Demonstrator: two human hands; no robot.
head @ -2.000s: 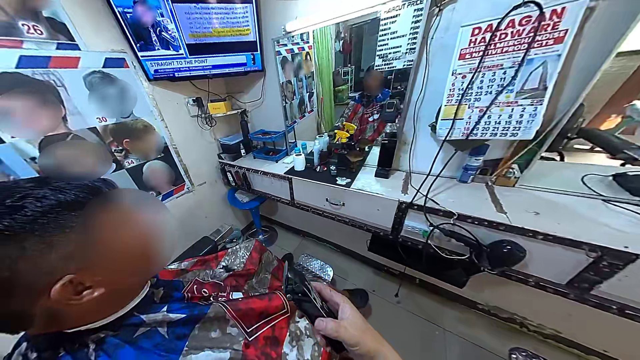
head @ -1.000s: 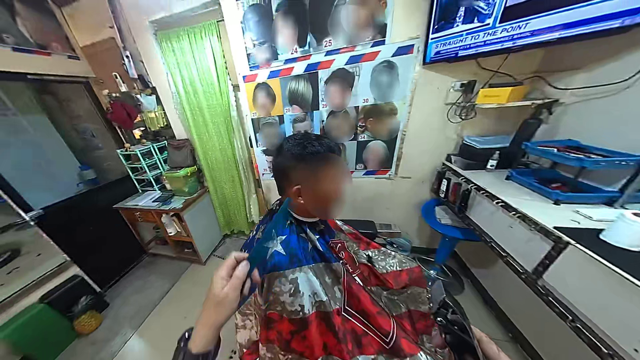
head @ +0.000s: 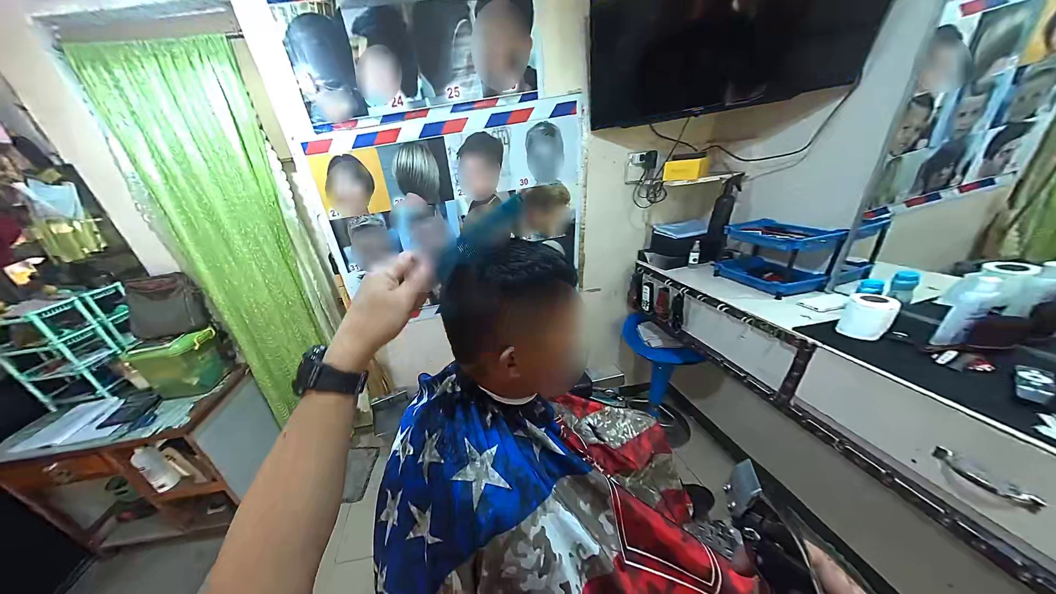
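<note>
A person in a star-patterned barber cape [head: 474, 474] sits with the head [head: 511, 322] turned to the right. My left hand [head: 404, 285] grips a blurred blue comb [head: 483, 235] by one end, just above and behind the dark hair. At the bottom right, my right hand [head: 825, 569] is partly cut off by the frame. It holds a dark hair clipper [head: 767, 528] with a shiny metal part, in front of the cape and well below the head.
A white counter [head: 734, 301] with blue trays [head: 775, 235], a paper roll [head: 868, 317] and bottles runs along the right wall. Under it stands a blue stool [head: 660, 351]. A wooden desk [head: 198, 412] and a green curtain [head: 190, 190] are at the left.
My left hand has risen from beside the cape to the back of the head. My right hand still holds the clipper low at the right. The view has swung left since the oldest frame.
</note>
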